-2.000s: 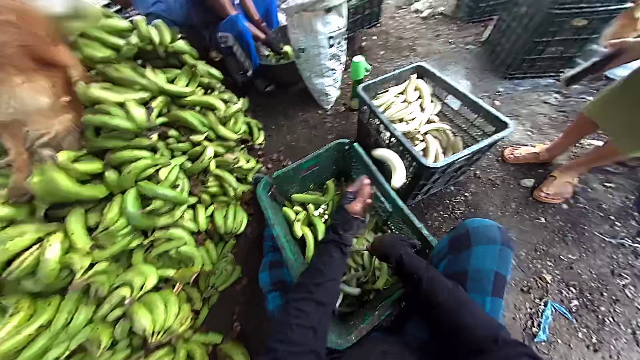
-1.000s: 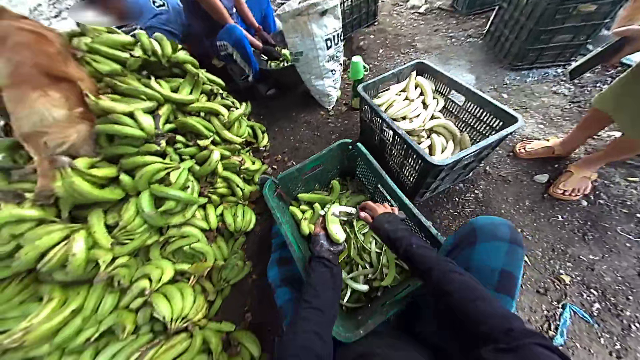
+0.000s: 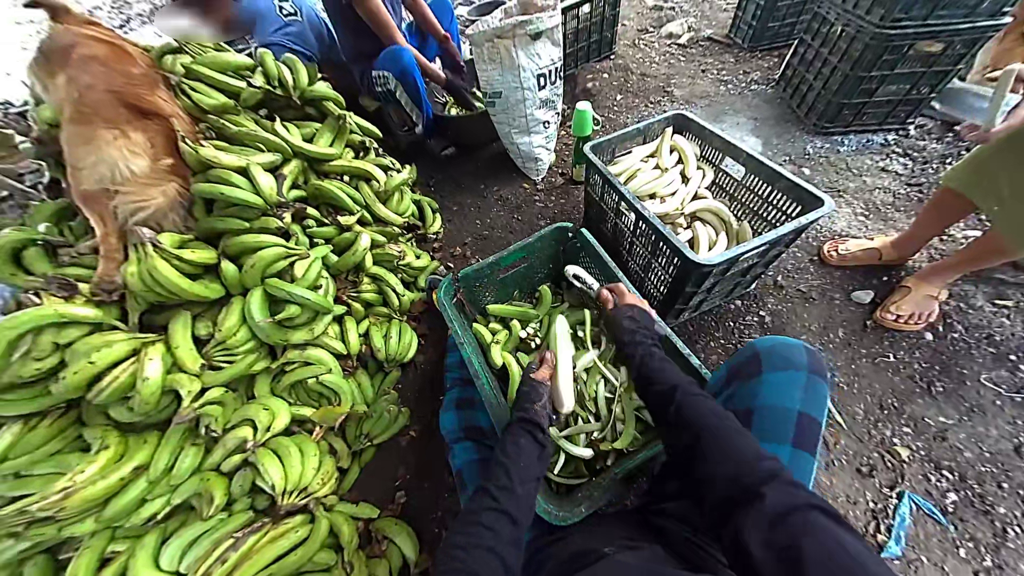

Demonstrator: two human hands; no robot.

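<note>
My left hand (image 3: 542,380), in a dark sleeve, holds a mostly peeled green banana (image 3: 562,364) upright over the green plastic crate (image 3: 528,248) between my knees. In my right hand (image 3: 624,300) is a peeler (image 3: 582,278), a pale-edged hand tool held above the crate's far side and apart from the banana. Beneath both hands, strips of green peel (image 3: 596,400) fill the crate's near part. Unpeeled green bananas (image 3: 512,336) lie at its left end. A black plastic crate (image 3: 704,276) just beyond holds peeled bananas (image 3: 680,188).
A large heap of green bananas (image 3: 272,320) covers the left, with a brown dog (image 3: 128,120) on it. A white sack (image 3: 524,88) and green bottle (image 3: 581,140) stand ahead. Two people sit at the top left. A person in sandals (image 3: 912,304) stands right, near stacked crates (image 3: 864,72).
My right hand has moved away from the banana, and the peeler now shows in it. The banana in my left hand shows much more pale flesh than a second ago.
</note>
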